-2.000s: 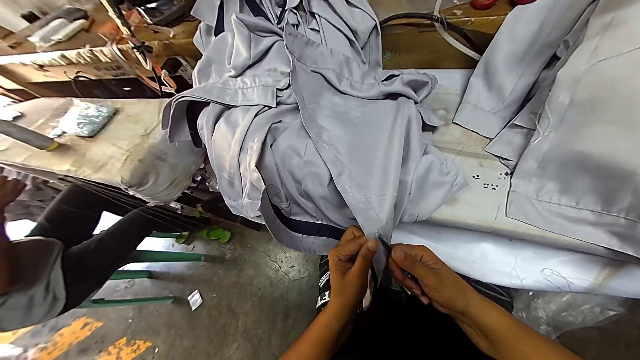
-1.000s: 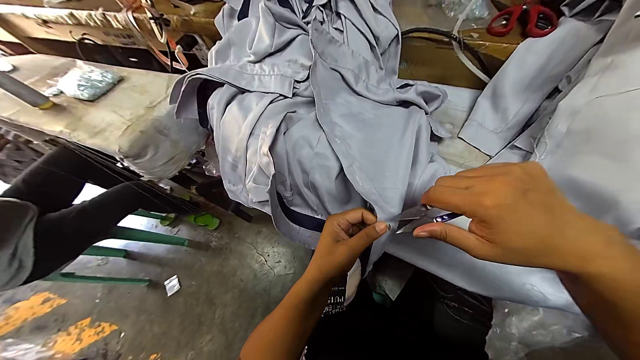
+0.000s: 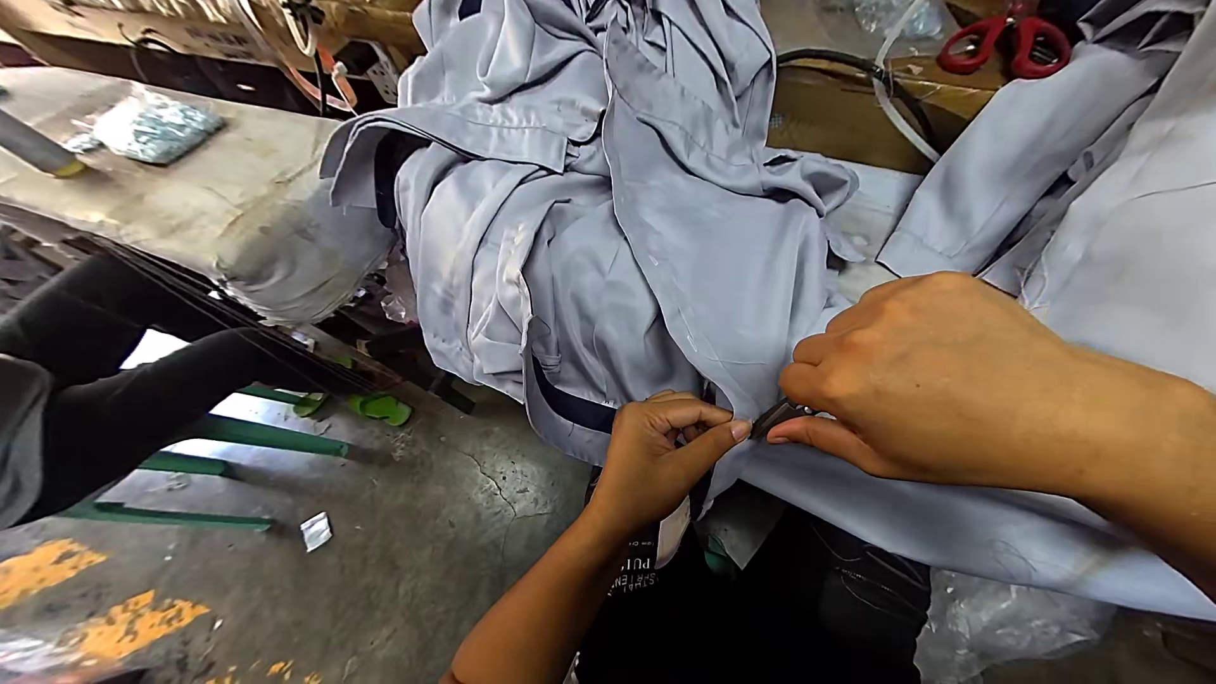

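Note:
A light grey fabric garment (image 3: 722, 256) lies bunched over the table and hangs off its near edge. My left hand (image 3: 670, 456) pinches the garment's edge between thumb and fingers at the lower middle. Just right of those fingertips, my right hand (image 3: 936, 380) holds a small dark metal cutting tool, apparently thread snips (image 3: 781, 416), its tip at the fabric edge. The palm hides most of the tool. A dark navy band (image 3: 570, 404) shows inside the garment's hem.
More grey garments (image 3: 1140, 209) lie at the right. Red-handled scissors (image 3: 1026, 47) rest on a wooden ledge at the back. A plastic bag of small items (image 3: 157, 125) sits on the left table (image 3: 275, 190). Below it are a seated person's dark-clothed legs (image 3: 123, 380) and green stool legs (image 3: 266, 435).
Two seconds ago both hands were together at the garment's edge, lower down. My right hand has turned and come over the fabric from the right, with the small tool now showing.

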